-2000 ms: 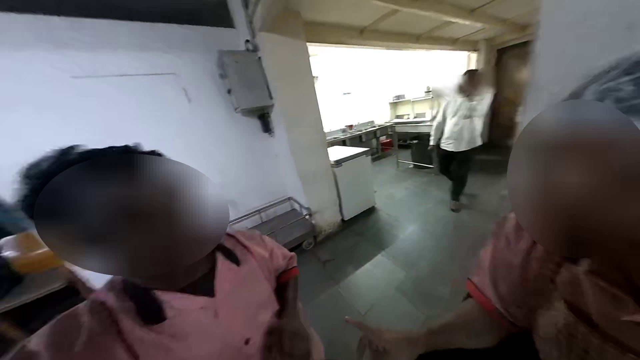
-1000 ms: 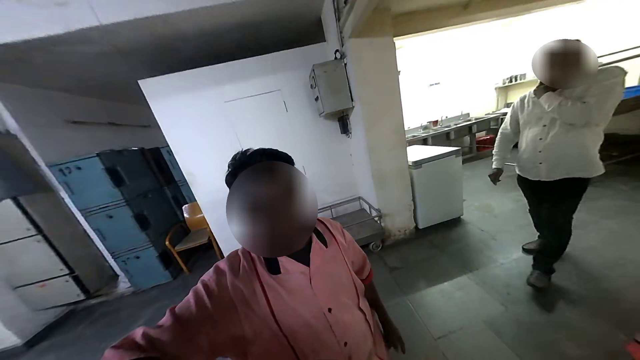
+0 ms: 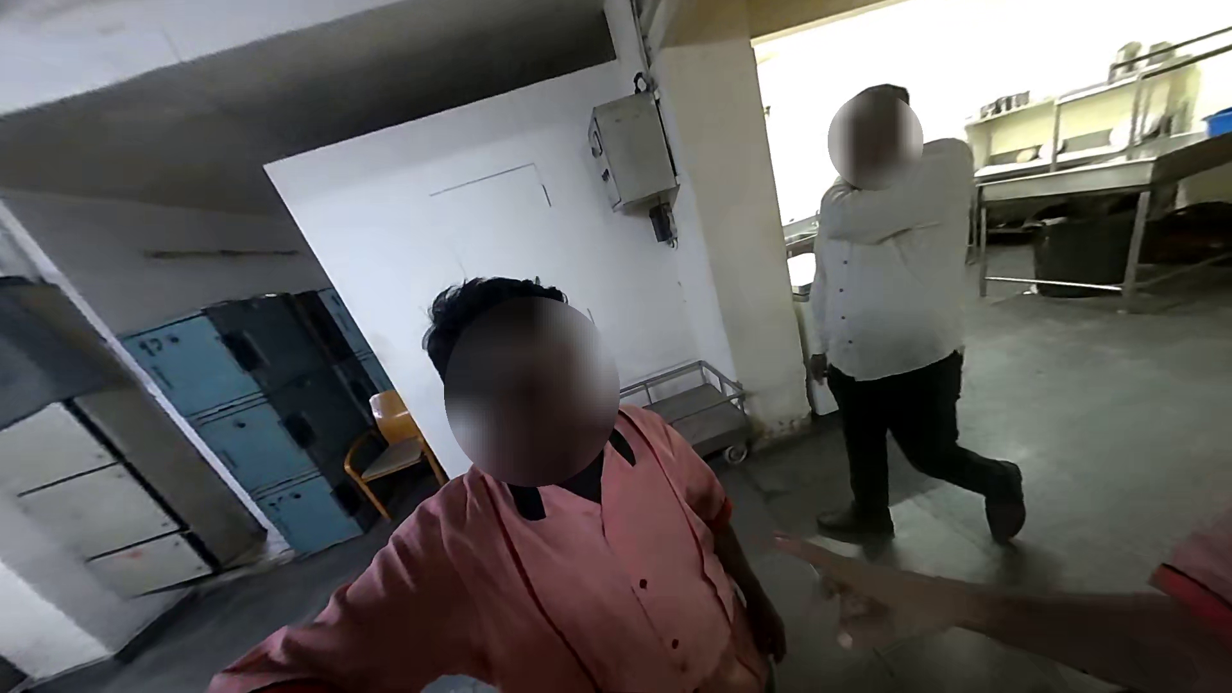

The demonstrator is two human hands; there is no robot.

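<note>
Neither my left hand nor my right hand can be made out. Close in front stands a person in a pink shirt (image 3: 577, 568), one arm reaching toward the lower left, where its hand is out of frame; the other arm hangs down. From the right edge comes a forearm with a pointing hand (image 3: 866, 592), index finger stretched left, below a pink sleeve with a red cuff (image 3: 1193, 577); it seems to be a co-worker's. Behind it, a person in a white shirt (image 3: 890, 279) and dark trousers walks with one arm raised across the upper chest.
Blue metal lockers (image 3: 192, 366) and a wooden chair (image 3: 397, 452) stand at the left. A low wheeled trolley (image 3: 698, 414) is by the wall beneath a metal electrical box (image 3: 633, 152). Farther right are a steel table (image 3: 1068, 183) and a dark bin (image 3: 1083, 255).
The view has swung considerably. The person in white has come nearer, and the raised arm has shifted from near the face to across the chest. The pointing hand has come back into view.
</note>
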